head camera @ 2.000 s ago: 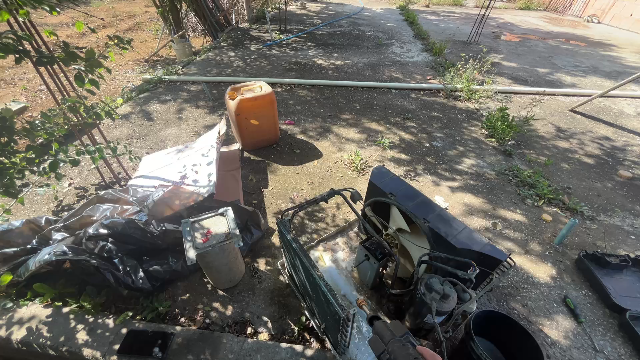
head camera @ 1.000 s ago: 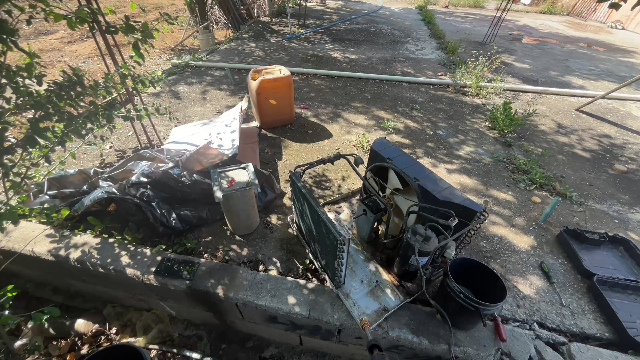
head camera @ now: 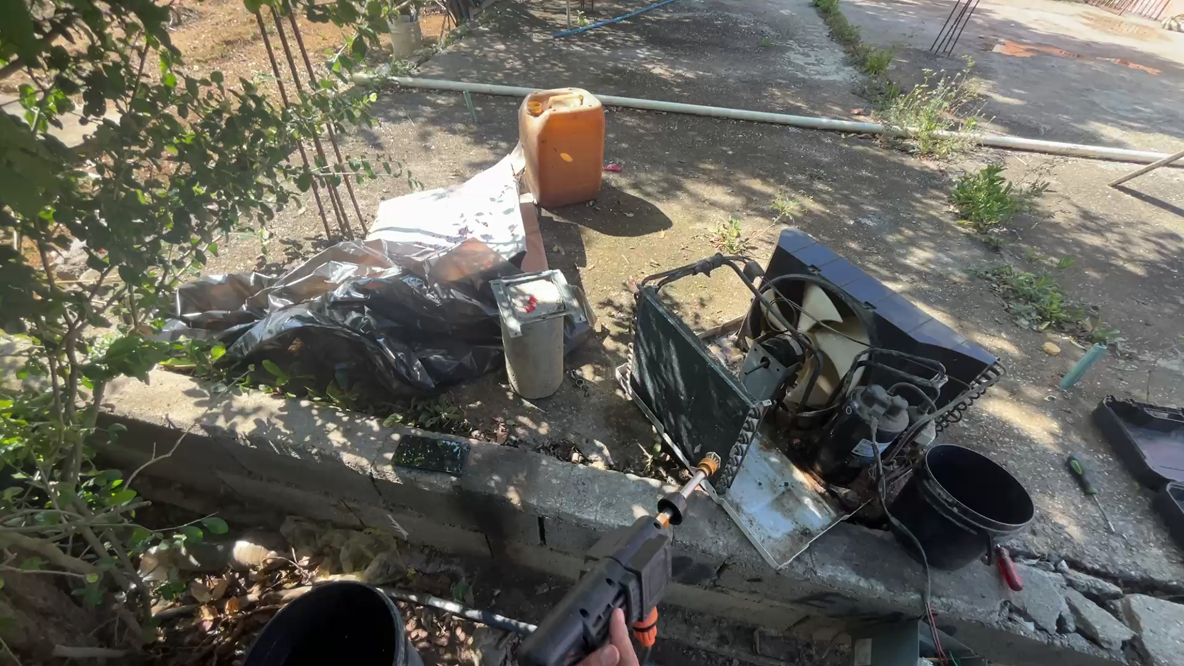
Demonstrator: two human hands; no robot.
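A black and orange spray gun (head camera: 610, 583), like a cordless pressure washer, points up and to the right from the bottom centre. What seems to be my right hand (head camera: 615, 643) is around its handle, only the fingers showing. The brass-coloured nozzle (head camera: 709, 464) overlaps the lower corner of a finned condenser coil (head camera: 689, 379) in the view; contact cannot be told. The coil stands on a metal base plate (head camera: 777, 504) with a pale-bladed fan (head camera: 823, 333), a black compressor (head camera: 865, 430) and a second, dark coil panel (head camera: 888, 305). My left hand is out of view.
A low concrete block wall (head camera: 573, 490) crosses in front. Black buckets stand right (head camera: 976, 499) and bottom left (head camera: 324, 629). Beyond the wall are an orange jerrycan (head camera: 564, 148), black plastic sheeting (head camera: 370, 314), a grey container (head camera: 535, 342), a screwdriver (head camera: 1082, 481) and an open case (head camera: 1138, 439).
The spray gun was at the unit's lower edge two seconds ago and out of sight one second ago; now it shows at the bottom centre. The view has shifted.
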